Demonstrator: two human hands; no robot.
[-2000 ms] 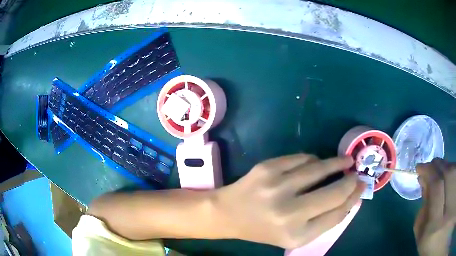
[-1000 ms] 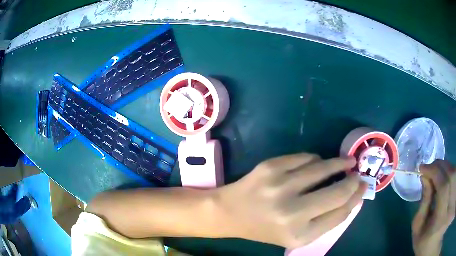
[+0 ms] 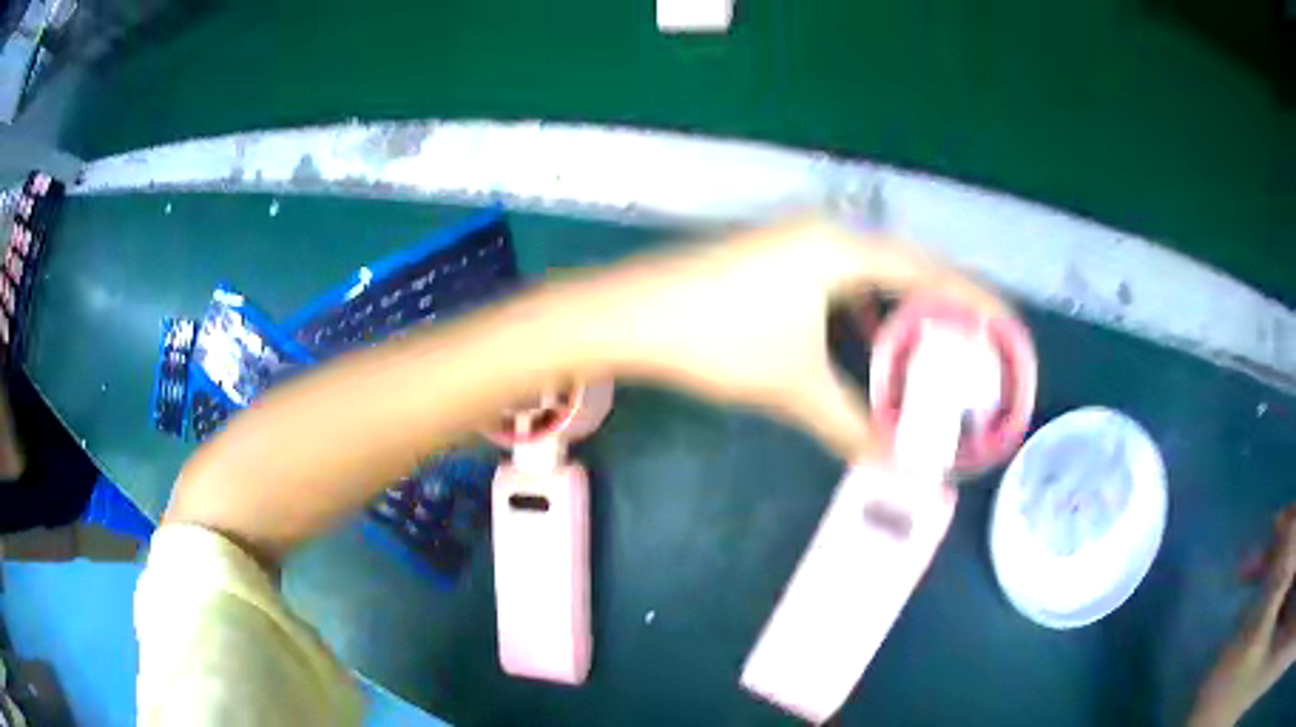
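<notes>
My left hand (image 3: 796,320), blurred, grips a pink handheld fan (image 3: 853,589) at the left side of its round head. The fan's pale handle slants down and left, with a small dark oval at its top. My right hand (image 3: 1251,653) is cut off by the right edge; whether it holds the thin stick cannot be seen. The white round dish (image 3: 1080,518), smeared inside, lies between the held fan and my right hand. A second pink fan (image 3: 540,582) lies upright in view, its head partly covered by my left forearm.
Black strips with blue edges (image 3: 427,291) overlap on the dark green tabletop at left, partly under my forearm. A short black offcut (image 3: 174,372) lies beside them. A scuffed white rail (image 3: 597,168) crosses behind, with a green belt beyond. A pale object (image 3: 694,14) is at the top edge.
My left hand has moved from over the hub to the head's left side, and the fan has shifted away from the dish. My right hand has drawn back rightward. The view shows more belt.
</notes>
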